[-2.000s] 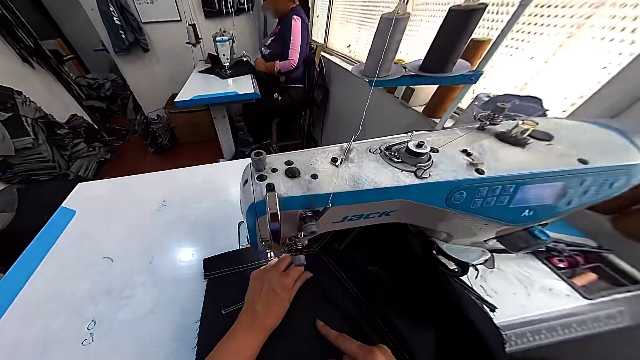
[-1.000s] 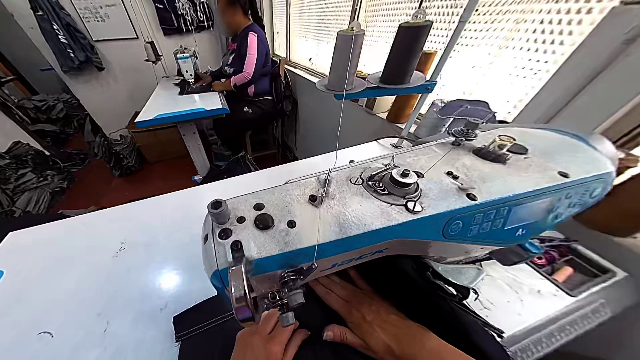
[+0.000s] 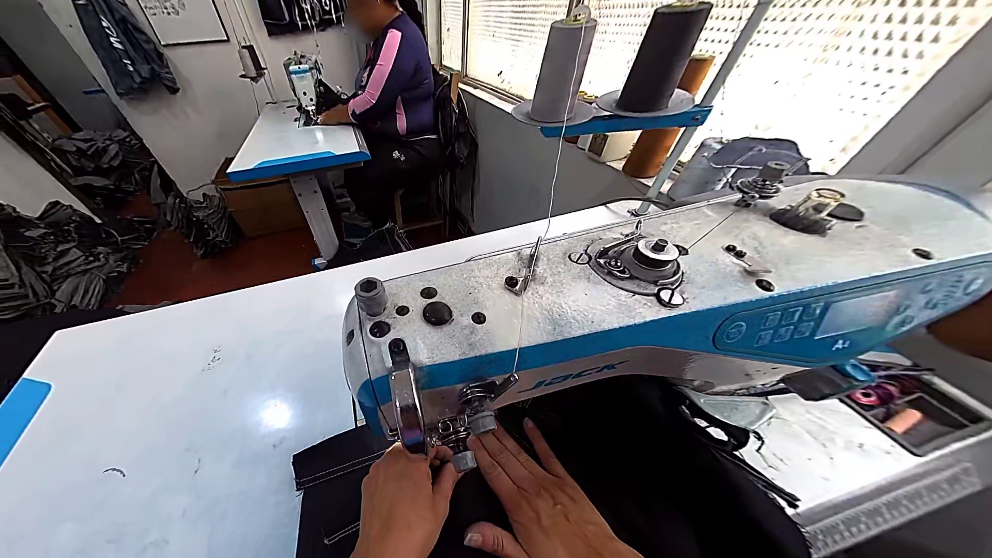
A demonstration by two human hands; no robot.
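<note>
A Jack industrial sewing machine [image 3: 659, 310] stands over black fabric [image 3: 651, 480] with pale stitching near its left edge. My left hand [image 3: 403, 496] is at the needle area, its fingertips drawn together by the take-up guard; whether they pinch the cloth is hidden. Beside it my right hand [image 3: 542, 496] lies flat on the fabric with fingers spread, fingertips close under the tension dial. White thread runs down to the machine from a light grey thread cone [image 3: 568, 70]; a dark thread cone [image 3: 665, 58] stands beside that one.
The white table [image 3: 178, 418] extends left of the machine. At the right are a tray [image 3: 914, 411] with bobbins and a ruler [image 3: 891, 504] along the table edge. Further back, a person [image 3: 399, 85] sits at another sewing machine [image 3: 304, 81]. Dark garments [image 3: 46, 256] lie piled at far left.
Two seconds ago my right hand was lower, away from the needle area; it moved forward and flat beside my left hand. The view has shifted. Between the last two frames the hands changed little.
</note>
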